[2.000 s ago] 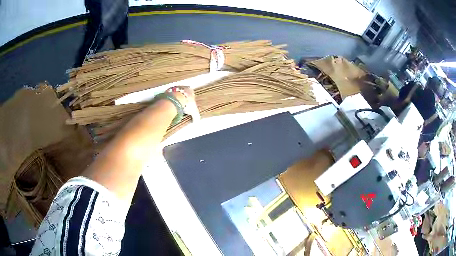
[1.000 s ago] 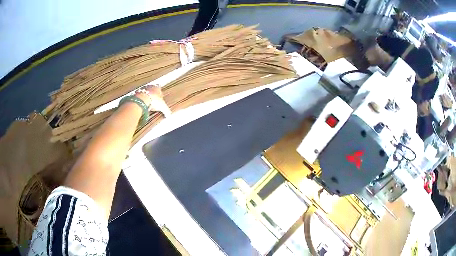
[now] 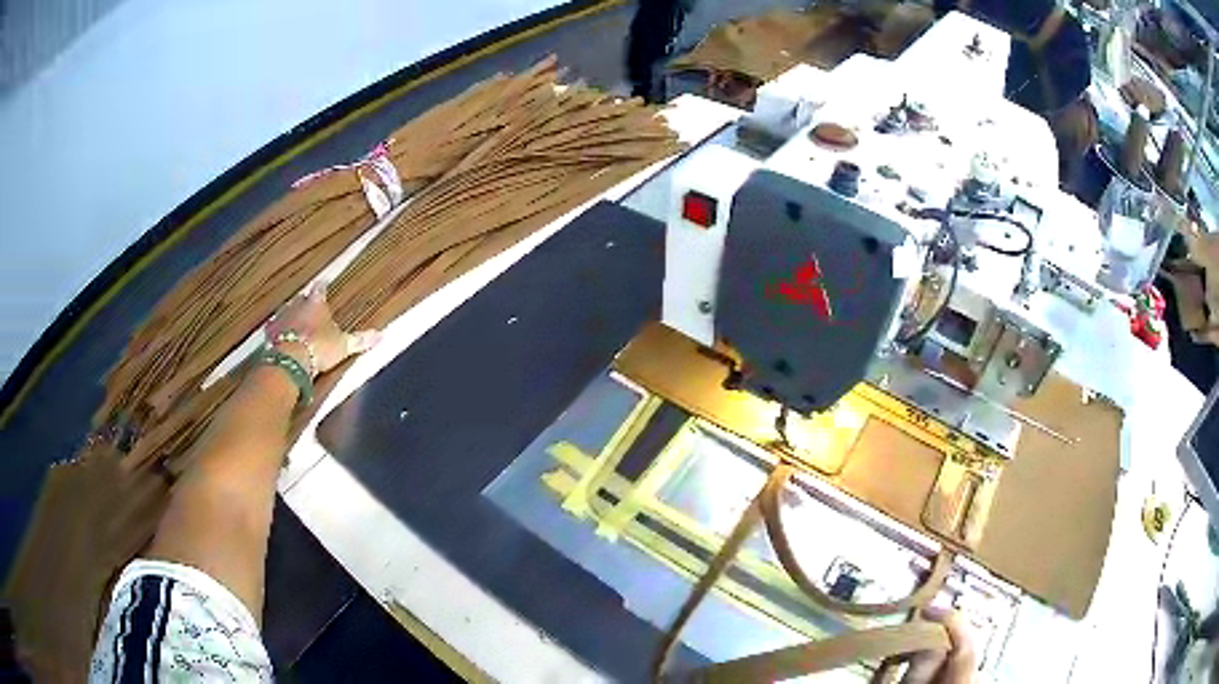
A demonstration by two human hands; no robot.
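My left hand (image 3: pixel 310 334) lies on the near part of the loose brown strap bundle (image 3: pixel 495 181) at the left; its fingers rest on the straps, and whether they grip one is unclear. My right hand (image 3: pixel 952 652), cut off by the bottom edge, holds a looped brown strap (image 3: pixel 816 655) in front of the machine. The strap's upper part reaches the yellow-gold clamp frame (image 3: pixel 882 448) under the needle. A brown bag panel (image 3: pixel 1056 494) lies under and to the right of the frame.
The dark grey sewing head (image 3: pixel 809 287) stands over the lit needle area. Yellow tape strips (image 3: pixel 618 519) mark the pale bed, beside a dark grey mat (image 3: pixel 468 361). A red-and-white wrap (image 3: pixel 378 182) ties the bundle. A screen's edge shows at far right. A person's dark-clothed leg (image 3: pixel 655 47) stands behind.
The view has turned to the right, so the machine sits more central. My right hand has come into view holding the looped strap. My left hand remains on the bundle.
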